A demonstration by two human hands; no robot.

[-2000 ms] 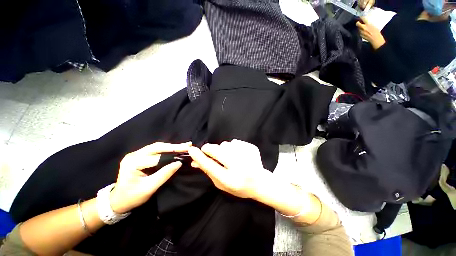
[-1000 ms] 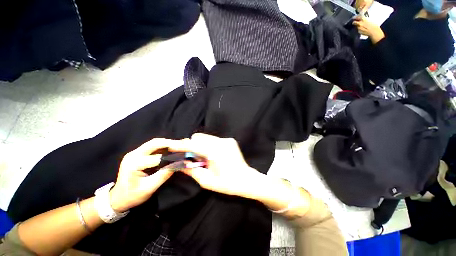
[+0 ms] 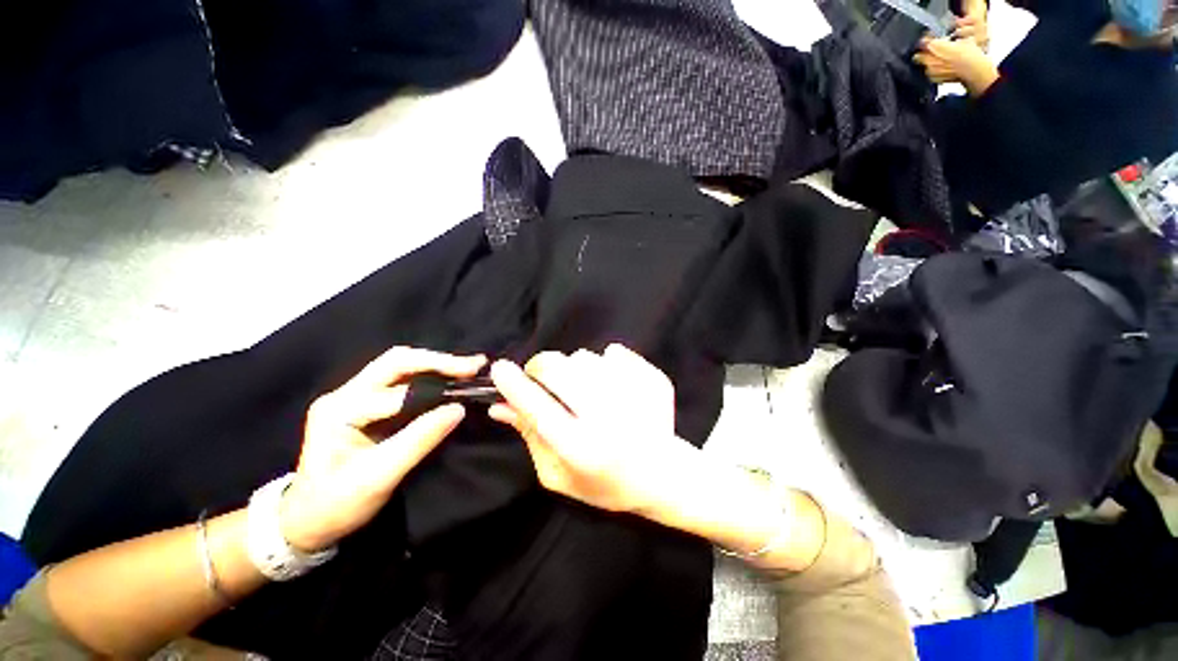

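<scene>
A large black garment [image 3: 629, 296] lies spread in front of me, with a checked flap [image 3: 512, 191] at its upper edge and a short pale thread line on it. My left hand [image 3: 375, 433] pinches a narrow black fold of it between thumb and fingers. My right hand [image 3: 597, 426] is closed around thread snips [image 3: 475, 391]; only their thin silver blades show, pointing left at the fold between my hands. The handle is hidden in my right hand.
A black backpack [image 3: 1001, 387] lies on the right. Patterned pieces [image 3: 672, 91] and a dark navy pile [image 3: 349, 65] lie at the far side of the white table [image 3: 142, 304]. A person in black [image 3: 1046, 110] is at upper right. A blue bin [image 3: 978, 638] shows below the table.
One second ago the snips' pinkish and bluish handle showed under my right hand. Now the handle is covered and the blades show at the fold. My left hand has barely moved.
</scene>
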